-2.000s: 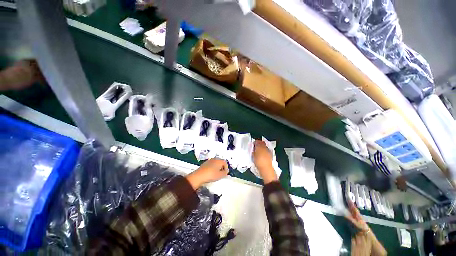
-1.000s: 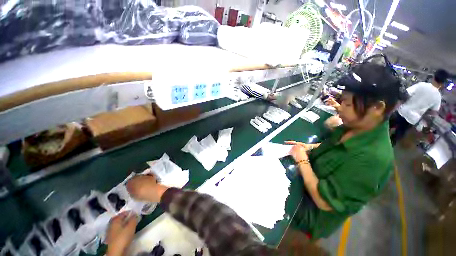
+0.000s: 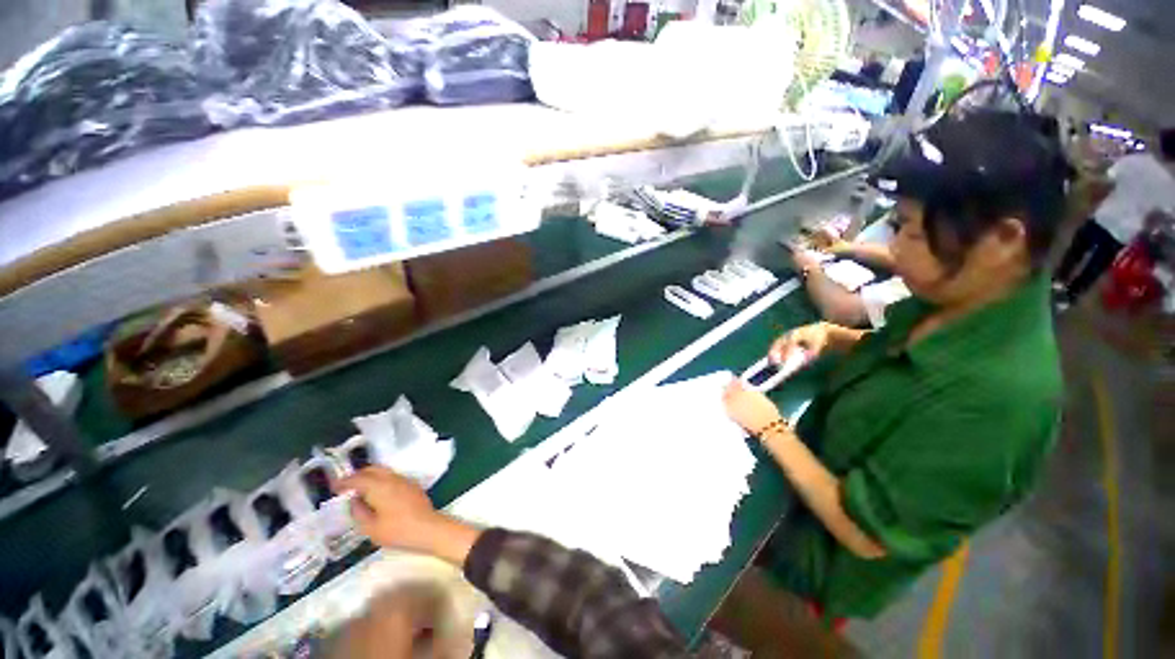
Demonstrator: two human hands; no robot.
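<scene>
White devices in their bags (image 3: 217,530) lie in a slanting row on the belt at the lower left, several with a black coiled cable on them. My right hand (image 3: 393,509) is at the right end of the row, its fingertips pinching the edge of the last bagged device (image 3: 338,515). My left hand (image 3: 393,624) is blurred at the bottom edge, over the pale mat, and its fingers cannot be made out. A small black cable (image 3: 481,631) shows just right of it.
More white bags (image 3: 515,386) lie on the green belt (image 3: 387,380). A stack of flat foam bags (image 3: 644,483) is at the right, beside a person in green (image 3: 954,425) holding a white piece. Cardboard boxes (image 3: 338,315) stand behind, under the overhead shelf (image 3: 142,238).
The view has swung right along the belt. My left hand has moved from the row down and right over the mat. My right hand remains by the row's end. The neighbour's hands have lifted a white piece.
</scene>
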